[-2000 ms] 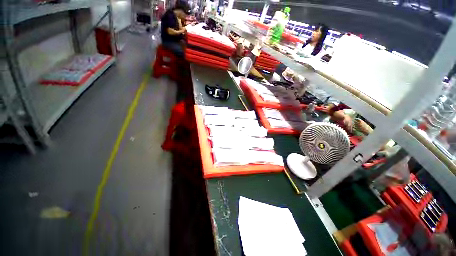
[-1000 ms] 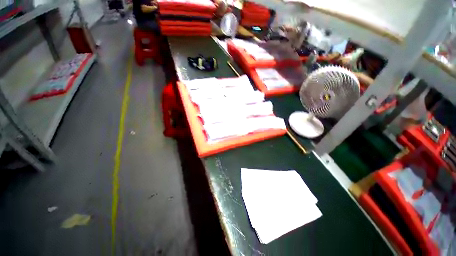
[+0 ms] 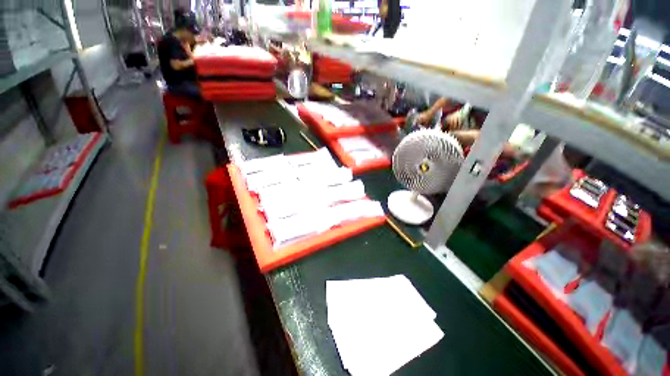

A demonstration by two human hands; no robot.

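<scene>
A fanned stack of flat white sleeves [image 3: 378, 323] lies on the dark green bench [image 3: 308, 294], nearest in front of me. Behind it a red-orange phone tray [image 3: 316, 253] holds rows of long white bagged packets [image 3: 308, 192]. It lies at a slant along the bench's left edge. Neither my left hand nor my right hand is in the picture.
A white desk fan [image 3: 427, 163] stands right of the tray. A small black item [image 3: 264, 136] lies behind it. More red trays [image 3: 239, 89] are stacked farther back, near a seated person [image 3: 176, 59]. Trays [image 3: 551, 283] also stand at right, behind a metal post [image 3: 481, 147].
The camera view has shifted and tilted. The bench and trays now sit farther left in the picture. The white sleeves and the packed tray look unmoved on the bench.
</scene>
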